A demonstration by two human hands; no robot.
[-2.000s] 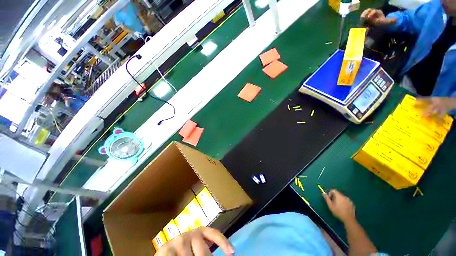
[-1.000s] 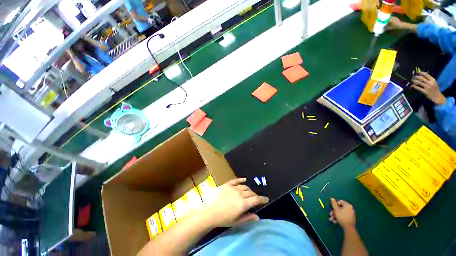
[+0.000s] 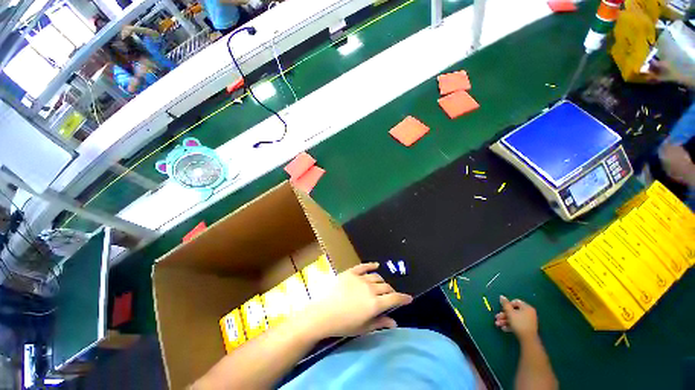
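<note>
The open brown carton [image 3: 221, 236] stands at lower left with a row of yellow boxes [image 3: 254, 312] inside, white labels up. My left hand [image 3: 366, 298] lies over the carton's right edge, fingers spread and holding nothing visible; my forearm hides part of the boxes. My right hand [image 3: 518, 316] hovers over or rests on the green table, fingers loosely curled, with nothing visible in it. A thin yellow slip [image 3: 487, 303] lies beside its fingertips. A block of yellow boxes [image 3: 625, 263] stands on the table at right.
A blue-topped scale [image 3: 564, 145] stands beyond the black strip [image 3: 434, 221], its platform bare. Red pads [image 3: 409, 131] and a teal fan [image 3: 196, 171] lie further back. At far right another person's hand [image 3: 670, 72] is by more yellow boxes [image 3: 634, 38].
The yellow box is gone from the scale. The other person's hands have moved. My left hand has come out from over the boxes to the carton's edge; my right hand is little changed.
</note>
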